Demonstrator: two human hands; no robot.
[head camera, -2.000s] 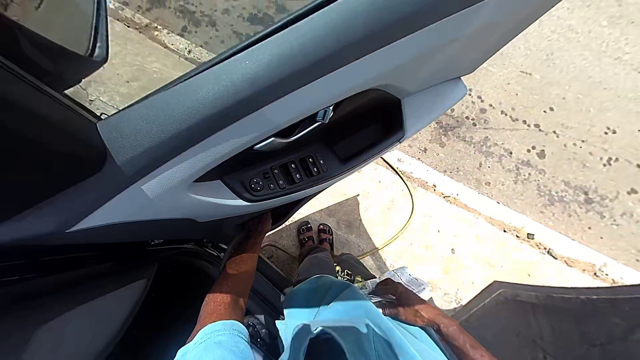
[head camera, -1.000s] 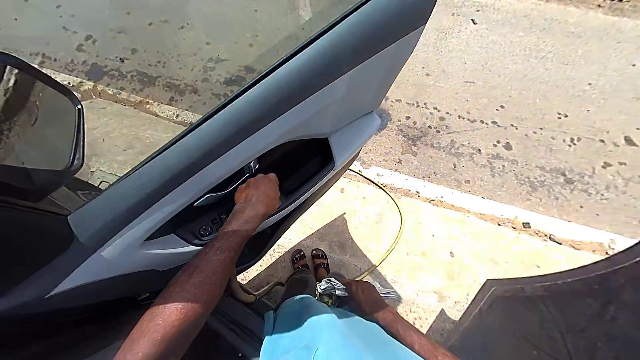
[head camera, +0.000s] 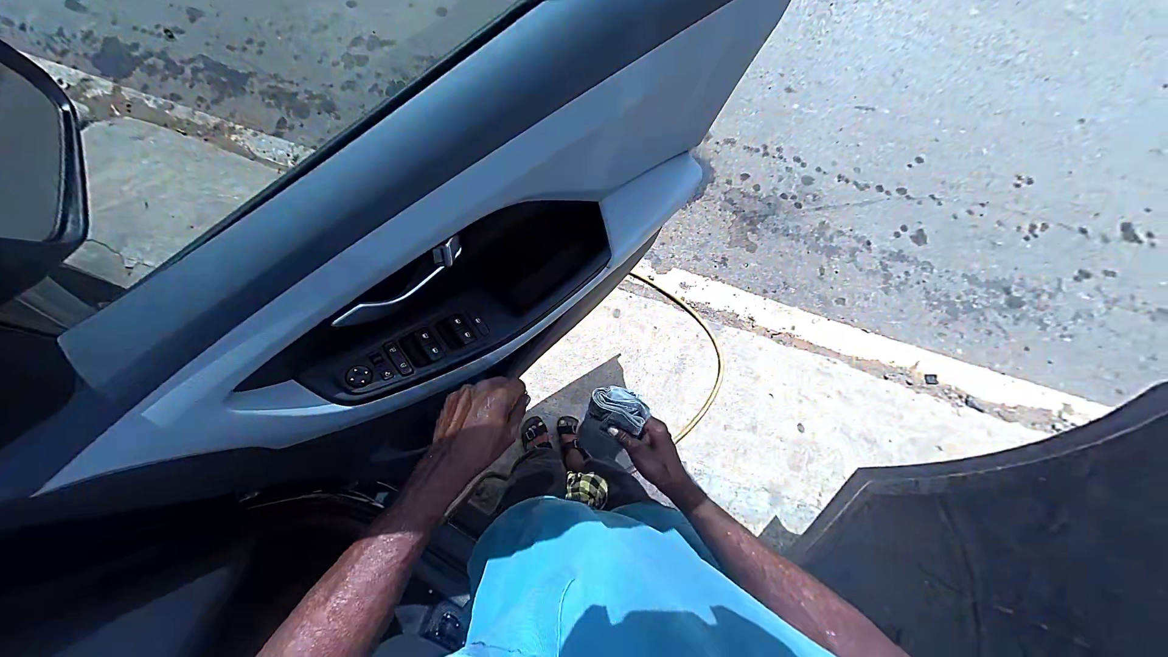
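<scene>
An open car door's inner panel (head camera: 566, 137), grey with a black recess, slants across the view. In the recess are a silver door handle (head camera: 392, 306) and window switches (head camera: 424, 347). My left hand (head camera: 482, 415) is at the door's lower edge, just below the switches; its fingertips are hidden, so whether it grips the edge is unclear. My right hand (head camera: 650, 445) holds a folded grey-blue cloth (head camera: 620, 409), to the right of the left hand and above the pavement. A yellow-and-black checked cloth (head camera: 587, 490) hangs at my front, between my legs.
A thin yellow hose (head camera: 716, 347) curves over the pale pavement (head camera: 776, 401) beside a kerb. The side mirror (head camera: 36, 164) is at the far left. A dark curved panel (head camera: 995, 529) stands at the lower right. My sandalled feet (head camera: 552, 436) are below the door.
My left hand was at the silver handle a second ago and is now lower, at the door's bottom edge. My right hand has brought the folded cloth up and forward.
</scene>
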